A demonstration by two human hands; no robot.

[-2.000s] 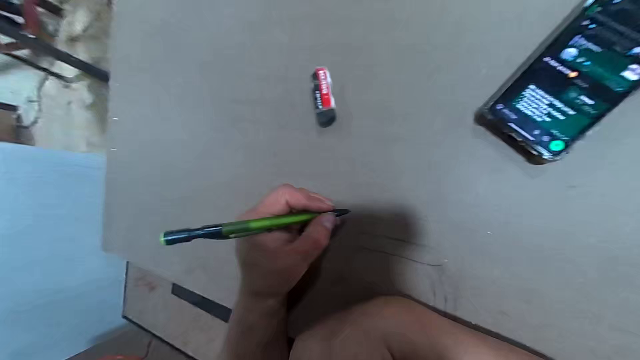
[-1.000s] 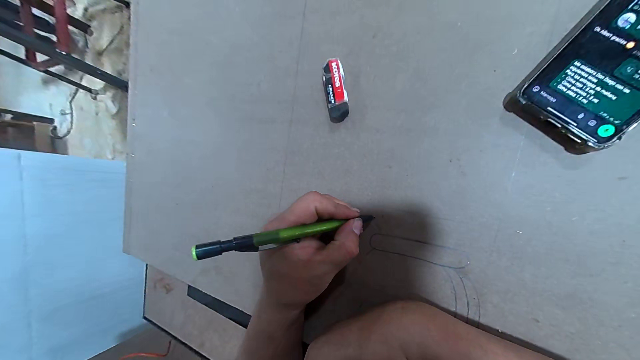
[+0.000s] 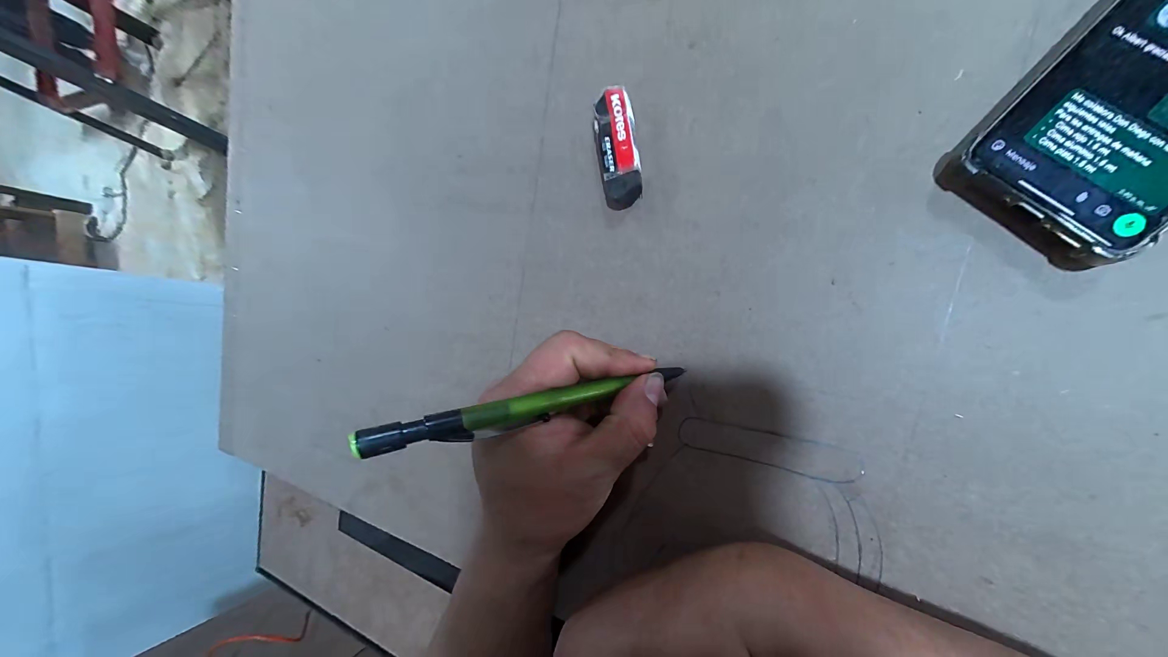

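My left hand (image 3: 570,429) holds a green and black mechanical pencil (image 3: 547,400) near its point, thumb and index finger closed around the barrel. The pencil's dark tip is at the surface of a large grey-brown board (image 3: 392,228), just above the left end of a thin drawn outline (image 3: 776,447), long with rounded ends. Curved pencil lines (image 3: 858,529) run down from its right end. Above the hand lies a black eraser (image 3: 619,151) in a red and black sleeve marked Kores. My right hand is not visible; a bare limb (image 3: 766,607) crosses the bottom, its exact part unclear.
A smartphone (image 3: 1058,155) with a lit screen bearing writing lies at the upper right. A light blue panel (image 3: 109,411) stands beyond the board's left edge. Dark and red metal frames (image 3: 100,73) show at the upper left, and an orange cord (image 3: 265,637) at the lower left.
The view has shifted, bringing more of the drawn outline and curves into sight. My left hand keeps its grip on the pencil; the eraser and phone appear to lie as before.
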